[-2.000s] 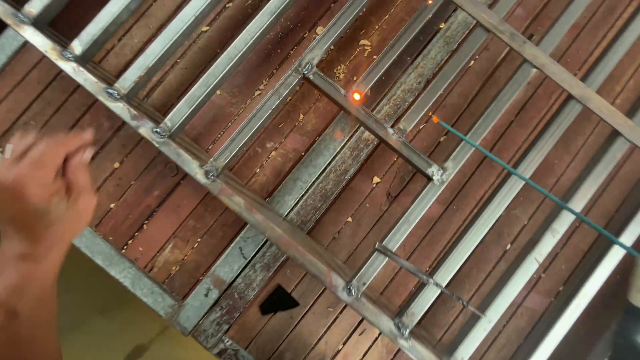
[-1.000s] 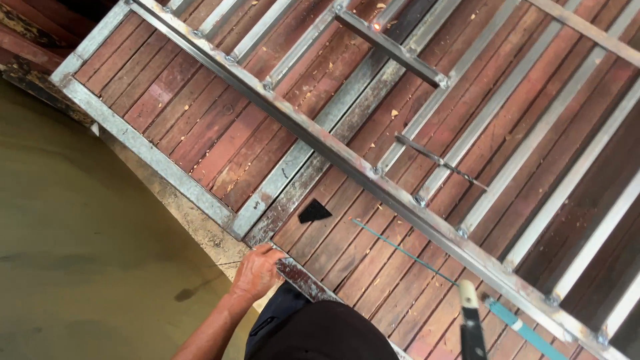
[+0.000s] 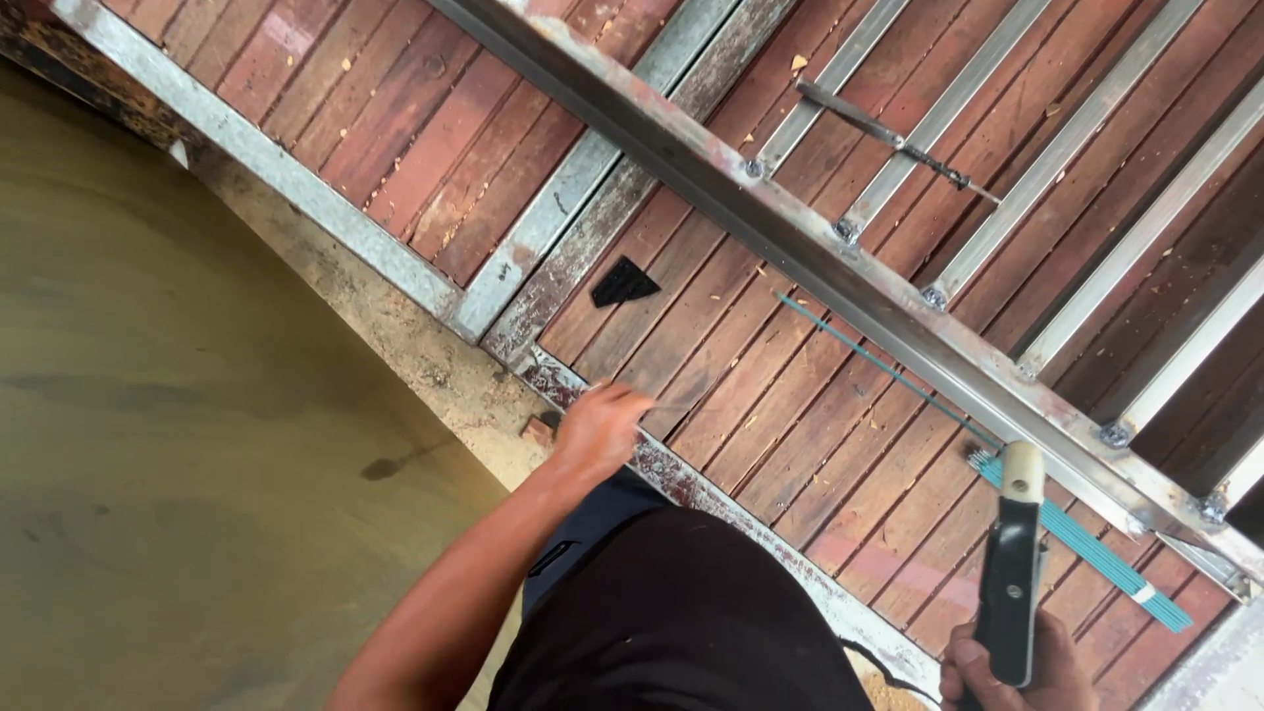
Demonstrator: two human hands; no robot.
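Observation:
My right hand point(image 3: 1017, 667) is wrapped around the black grip of a welding electrode holder point(image 3: 1014, 563) at the lower right. A teal welding electrode point(image 3: 879, 360) extends from the holder's pale head, up and left beside the welded steel frame point(image 3: 691, 148). My left hand point(image 3: 604, 430) is at the deck's metal edge with its fingers curled; blur hides whether it grips the faint thin thing near its fingertips. A bundle of teal electrodes point(image 3: 1106, 563) lies on the wooden slats point(image 3: 750, 395) beside the holder. A thin metal tool point(image 3: 869, 128) rests across the frame's bars.
A black flat piece point(image 3: 624, 282) lies on the slats above my left hand. Galvanized steel edging point(image 3: 286, 163) borders the deck. Beyond it are a concrete ledge point(image 3: 395, 286) and murky water point(image 3: 197, 444) on the left.
My left hand has moved from the far left to the deck's edge. The electrode has moved away from the bars, where a spot glowed orange. The view has shifted toward the deck's edge.

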